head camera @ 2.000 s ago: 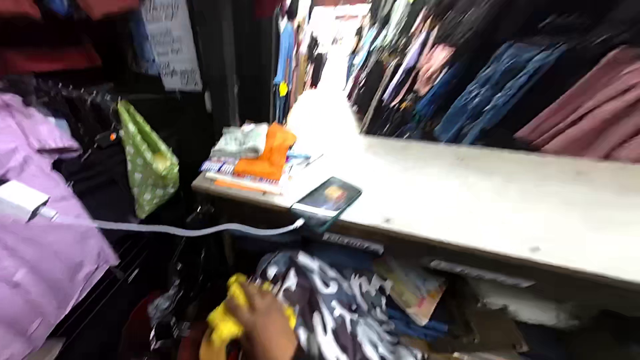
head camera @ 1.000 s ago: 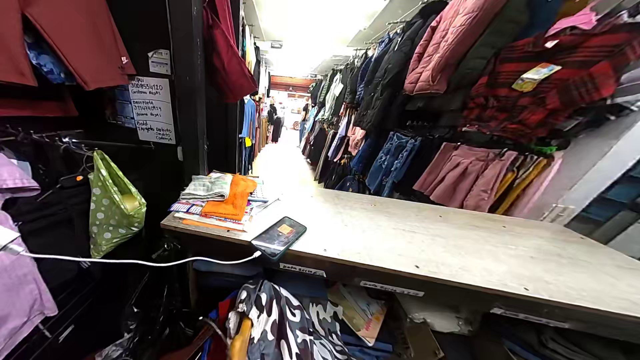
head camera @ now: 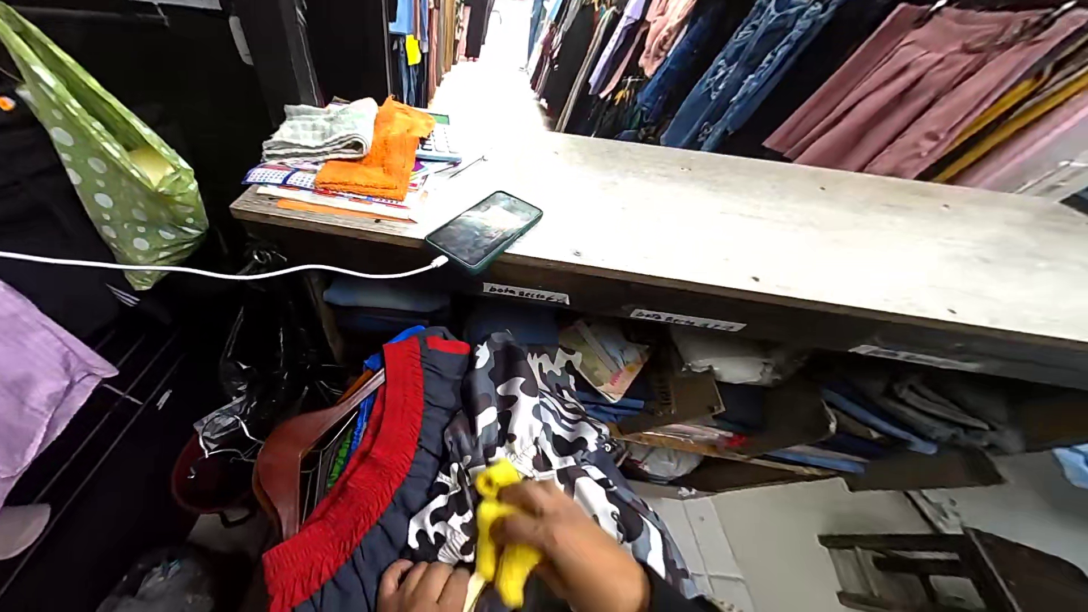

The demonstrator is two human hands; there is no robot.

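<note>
My right hand (head camera: 548, 531) is closed on a yellow tool (head camera: 503, 544), blurred, perhaps a tagging gun, over the camouflage-print garment (head camera: 531, 416). At the bottom edge, my left hand (head camera: 422, 586) rests with bent fingers against the garments, beside a small pale piece that I cannot make out. Left of the camouflage cloth lies a dark garment with a red elastic waistband (head camera: 374, 467). A reddish-brown hanger (head camera: 293, 459) stands at its left side.
A phone (head camera: 486, 228) with a white cable (head camera: 340, 270) lies at the wooden counter's edge (head camera: 765, 246). An orange cloth (head camera: 382, 157), a folded pale cloth and a calculator sit at its left end. Folded clothes fill shelves beneath. A green dotted bag (head camera: 110, 161) hangs left; a wooden stool stands lower right.
The view has swung down since one second ago. The dark garment with the red waistband now shows beside the camouflage one. My left hand has come into view; my right hand is back in view.
</note>
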